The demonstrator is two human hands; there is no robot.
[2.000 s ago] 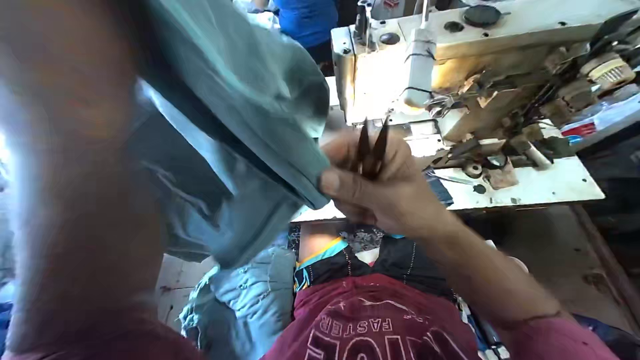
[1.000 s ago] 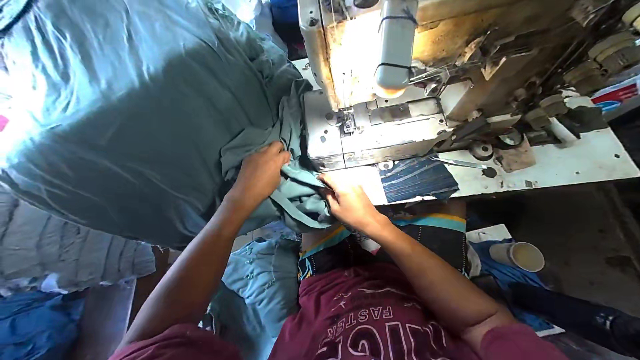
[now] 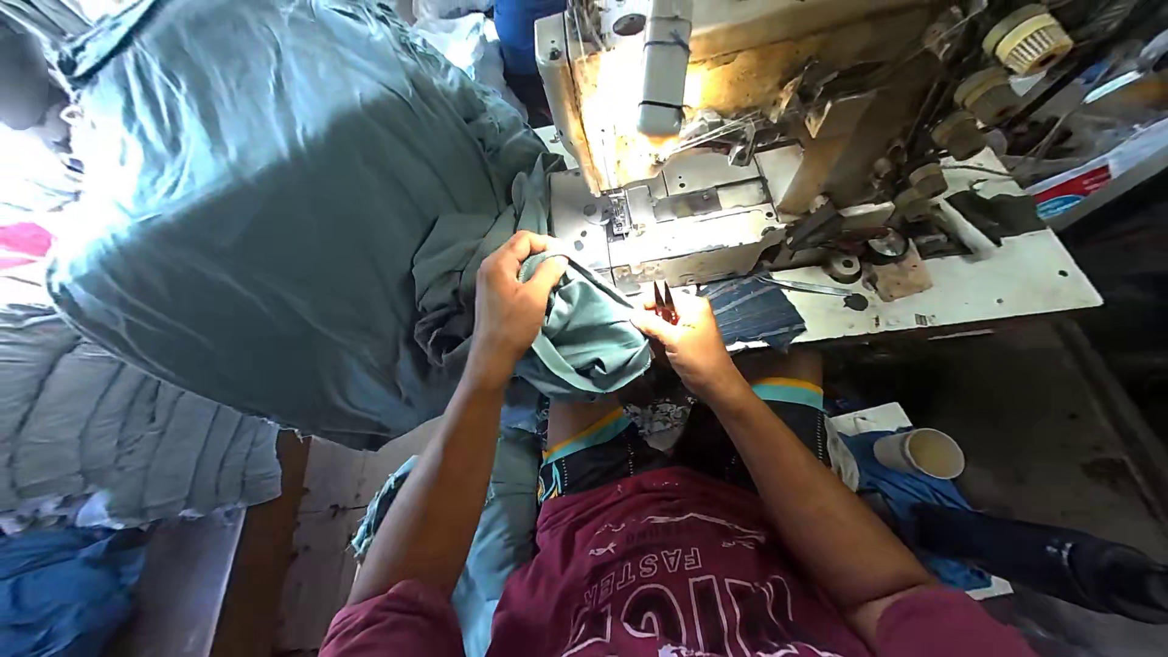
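A teal knit garment is stretched between my hands at the front edge of the sewing machine bed. My left hand pinches its folded edge between thumb and fingers. My right hand grips the same edge farther right, and thread snips sit in that palm with their pointed blades up. The presser foot is just beyond the hands, under the lit machine head, with no cloth visible beneath it. The bulk of the teal fabric spreads over the left side.
Metal tweezers and a dark denim scrap lie on the white machine table. Thread tension dials are at the upper right. A cup stands at lower right. Grey fabric pieces are stacked at left.
Two seconds ago the cloth was raised in front of the machine; it is now low by the bed. Since one second ago my left hand has shifted its hold, and the snips show again in my right hand.
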